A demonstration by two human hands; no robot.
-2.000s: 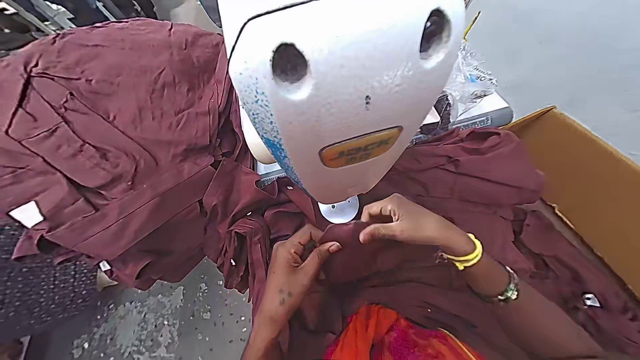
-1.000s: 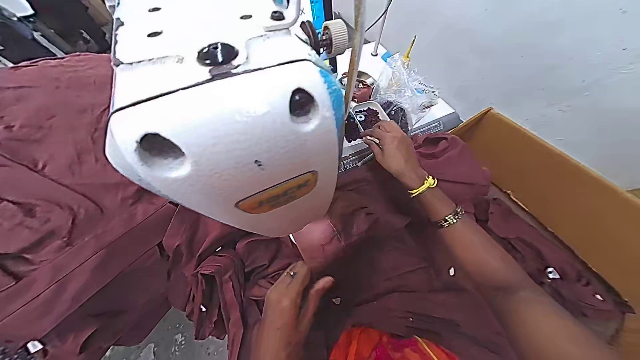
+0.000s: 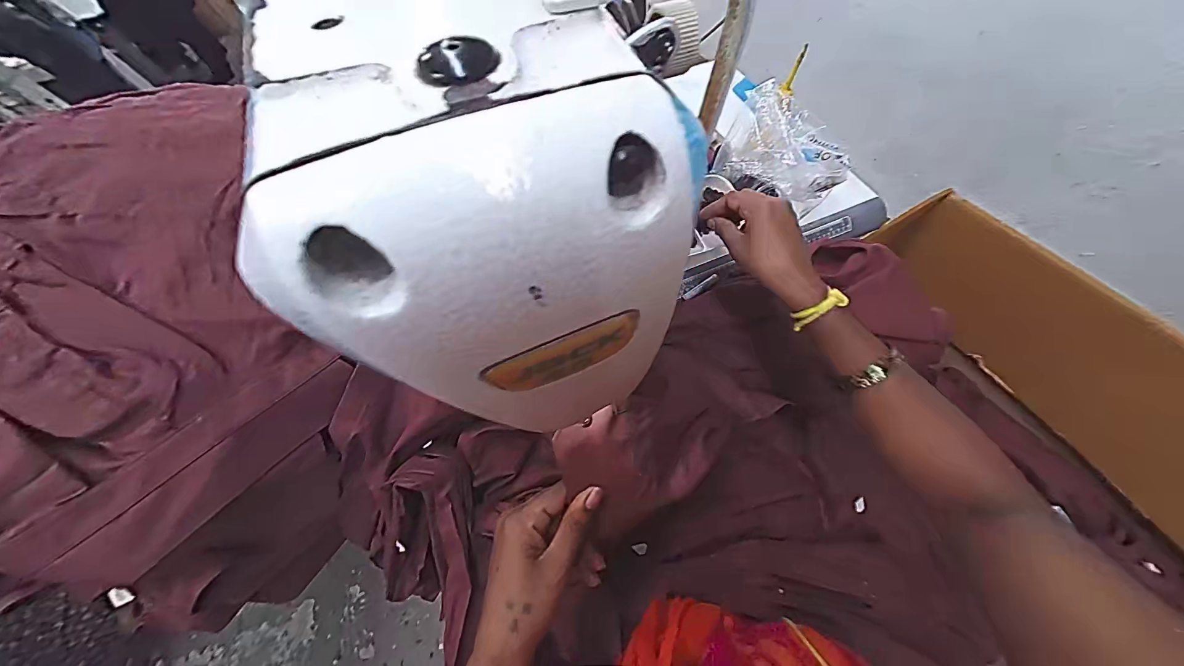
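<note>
The white head of a Jack sewing machine [image 3: 462, 240] fills the middle and hides its needle area. Maroon fabric [image 3: 721, 435] lies bunched below and around it. My left hand [image 3: 541, 546] pinches a fold of this fabric between thumb and fingers, just under the machine head. At the right of the head, my right hand [image 3: 758, 231] reaches with bent fingers into a small white tray [image 3: 717, 183] of dark small pieces. Its fingertips are close together at the tray; whether they grip a piece cannot be told.
Behind my right hand lies crumpled clear plastic [image 3: 786, 153] on a white box-like surface [image 3: 856, 208]. A cardboard wall [image 3: 1054, 333] runs along the right side. More maroon cloth [image 3: 120, 324] spreads at the left. A metal rod [image 3: 726, 65] stands beside the machine head.
My right hand has left the fabric under the machine head and moved up and right to the tray. My left hand stays at the fabric. The view has shifted.
</note>
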